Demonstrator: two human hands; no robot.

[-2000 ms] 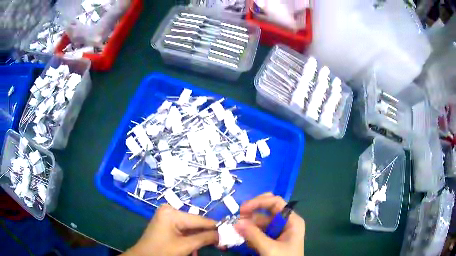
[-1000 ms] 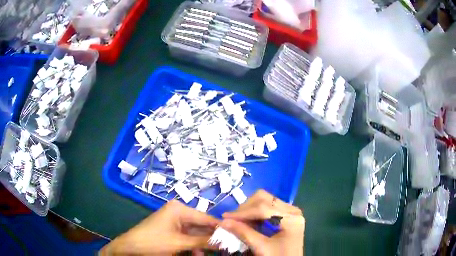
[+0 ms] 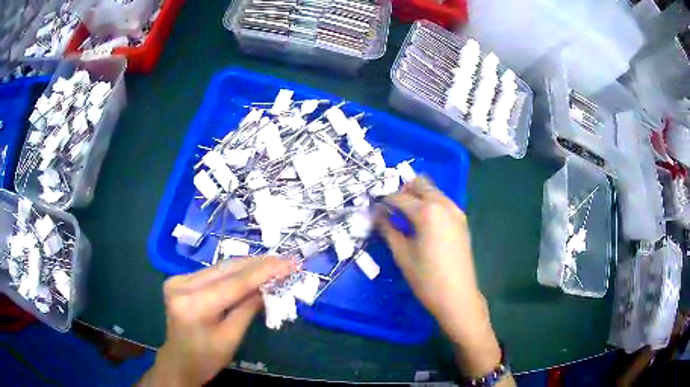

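Note:
The blue tray [image 3: 446, 185] holds a loose heap of thin metal rods with white flag labels [image 3: 314, 166]. My left hand [image 3: 216, 306] holds a small bunch of labelled rods [image 3: 280, 304] over the tray's near left edge, flags hanging down. My right hand [image 3: 435, 242], slightly blurred, is over the right side of the heap with its fingers at the labels. A blue-handled tool [image 3: 399, 222] shows in my right hand; its tip cannot be made out. Whether the right fingertips also pinch a rod is unclear.
Clear tubs of loose labelled rods stand at left [image 3: 113, 102] and right [image 3: 556, 234]. Tubs of neatly stacked rods stand behind [image 3: 303, 51] and back right [image 3: 473, 140]. A red basket [image 3: 151, 49] is at back left. Plastic bags [image 3: 560, 53] lie at back right.
My right hand has moved from beside my left hand up and away to the heap. My left hand still holds the bunch, whose flags now show more openly. The view has shifted.

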